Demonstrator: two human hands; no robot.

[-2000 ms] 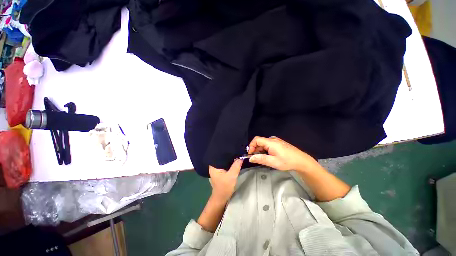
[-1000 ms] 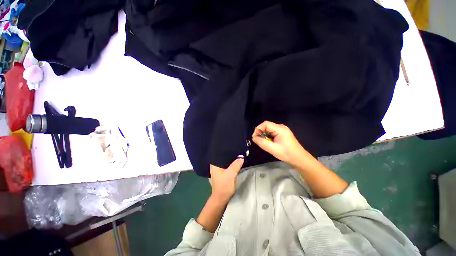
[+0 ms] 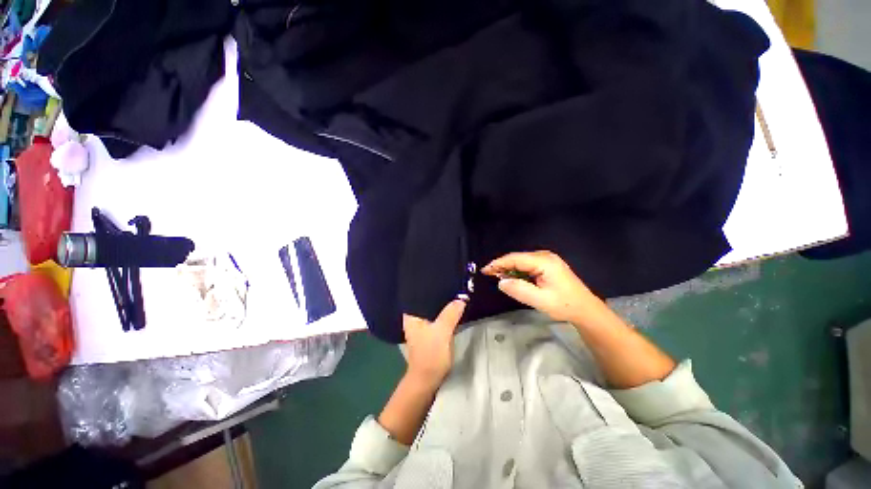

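Note:
A large black jacket [image 3: 611, 162] lies over the table and hangs at its front edge. A sleeve cuff [image 3: 468, 277] with a row of small shiny buttons lies at the near edge. My left hand [image 3: 433, 339] pinches the cuff, thumb on top beside the lowest button, its fingers hidden under the cloth. My right hand [image 3: 544, 285] is just right of the buttons, with thumb and fingers closed around a small dark, thin tool, perhaps thread snips [image 3: 503, 275], whose tip points at the cuff.
The white table [image 3: 267, 181] bears a dark phone [image 3: 311, 279], a black mini tripod [image 3: 134, 251], a crumpled whitish cloth [image 3: 218, 288] and another black garment [image 3: 153, 72] at the back left. Red plastic bags [image 3: 43, 320] are at the left edge. Clear plastic [image 3: 201, 387] hangs below.
My right hand has moved off the cuff to the right, and the small dark tool now shows in it. My left hand keeps its pinch. The view has shifted slightly.

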